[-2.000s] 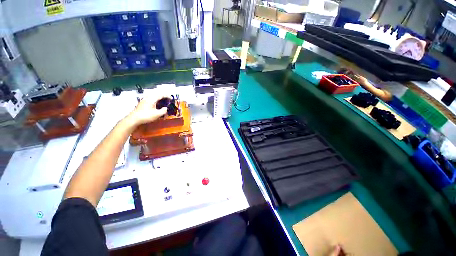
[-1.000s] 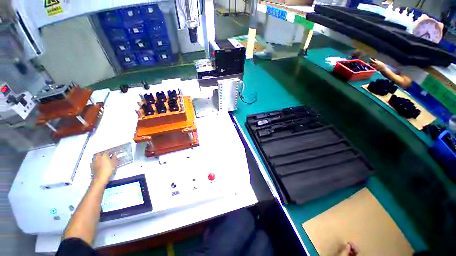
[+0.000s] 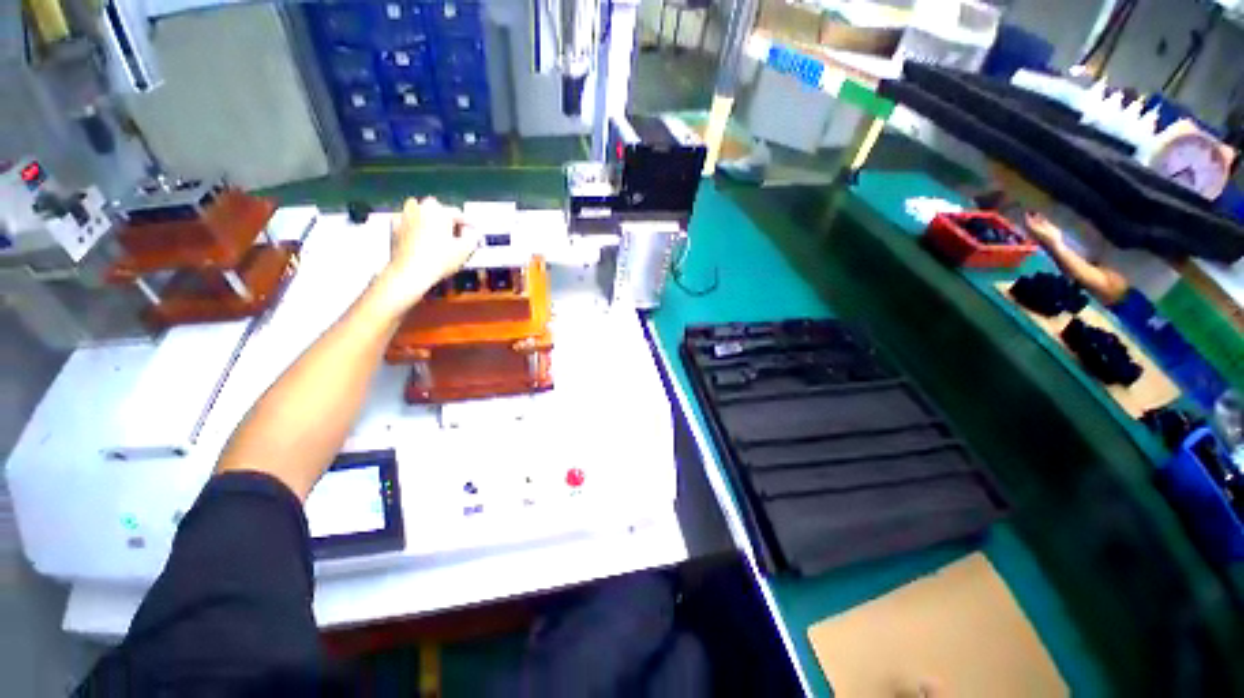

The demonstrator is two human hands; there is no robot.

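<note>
My left hand (image 3: 434, 246) is above the back left of the near orange fixture (image 3: 471, 327). Its fingers are closed on a thin silvery plate (image 3: 494, 226), held tilted over the fixture. Black plastic housings (image 3: 499, 280) sit in the front of the fixture's top; my hand and the plate hide the others. Of my right hand (image 3: 926, 687), only blurred fingertips show at the bottom edge, over the cardboard sheet (image 3: 941, 620); whether they hold anything is not visible.
A second orange fixture (image 3: 205, 252) stands at the left. The touchscreen (image 3: 352, 505) and red emergency stop (image 3: 574, 477) are on the machine front. A black tray (image 3: 832, 436) lies on the green bench. Another person's arm (image 3: 1078, 259) is near a red bin (image 3: 980, 239).
My left hand first left the housings in the fixture and took hold of the plate on the machine top. It has now lifted it up and back over the fixture.
</note>
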